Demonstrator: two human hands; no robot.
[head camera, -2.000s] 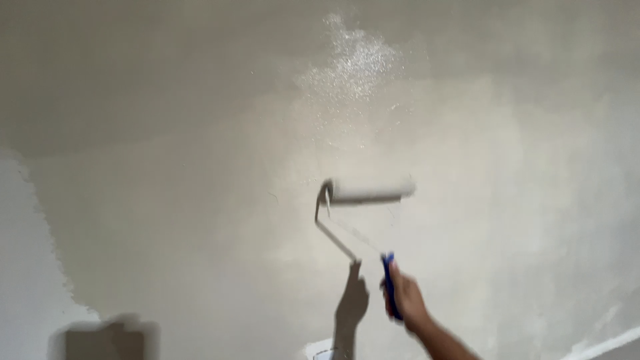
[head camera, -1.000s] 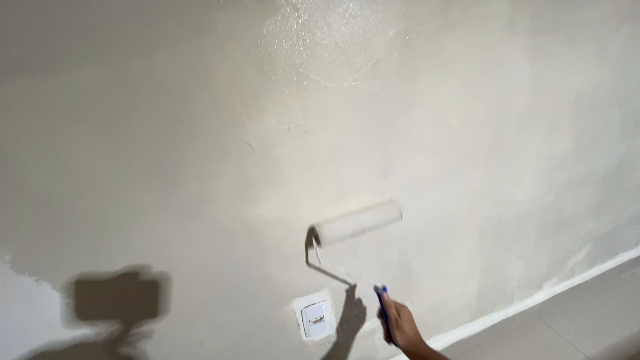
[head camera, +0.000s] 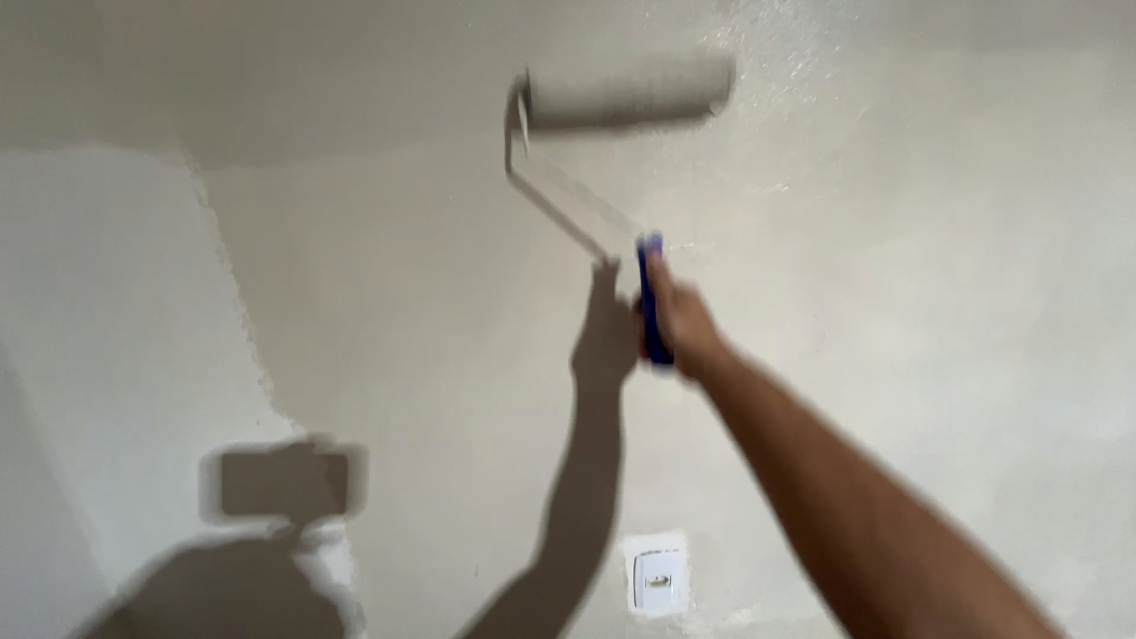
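My right hand (head camera: 679, 324) is closed around the blue handle (head camera: 655, 306) of a paint roller. Its roller cover (head camera: 630, 93) lies nearly level against the wall, near the top of the view, blurred by motion. A thin wire frame (head camera: 590, 200) joins the cover's left end to the handle. Beige paint coats most of the wall (head camera: 426, 337), with a wet, shiny patch (head camera: 790, 44) just right of the cover. My left hand is out of view.
A white wall plate (head camera: 658, 579) with an unpainted white border sits low on the wall. At the left, a white wall area (head camera: 115, 293) meets the beige along a ragged edge. Shadows of my arm, head and a boxy object fall across the wall.
My right hand has moved the roller up the wall, from just above the wall plate to beside the shiny patch. The view has shifted up and left; the floor edge has left it.
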